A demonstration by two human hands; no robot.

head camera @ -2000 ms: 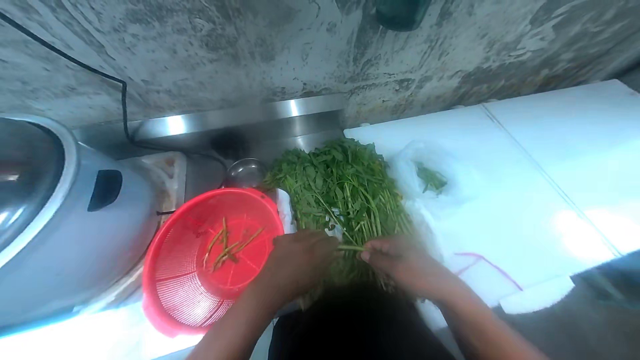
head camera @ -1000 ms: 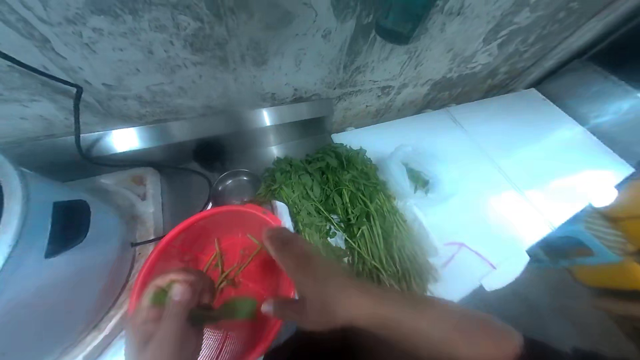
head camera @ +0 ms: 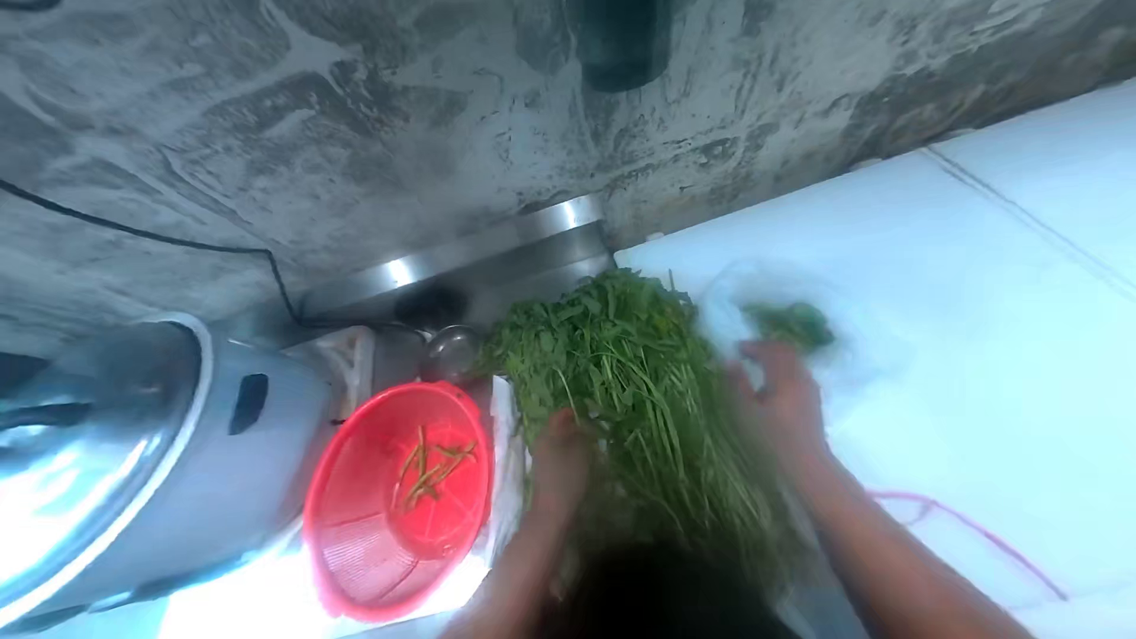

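A large heap of leafy green stems [head camera: 652, 399] lies in the middle of the view. My left hand [head camera: 566, 457] is at the heap's left side, blurred, touching or just over the stems; its fingers are partly hidden. At the heap's right edge my right hand [head camera: 781, 395] is raised with thumb and fingers apart, beside a clear plastic bag [head camera: 728, 302] with a small clump of green leaves [head camera: 790, 324] in it or on it. Left of the heap stands a red plastic colander [head camera: 355, 532] with several short yellowish-green stem pieces [head camera: 430, 470] at its bottom.
A big metal pot or cooker [head camera: 275, 453] stands at the far left, near a small metal bowl [head camera: 453, 353]. A black cable [head camera: 160, 238] runs along the concrete wall [head camera: 426, 133]. The white tabletop [head camera: 967, 355] extends right, with a pink strip [head camera: 994, 537] on it.
Both hands were at the colander one second ago, with something green in the left; now they are at the heap. Two seconds ago they held a stem between them over the heap's near part.
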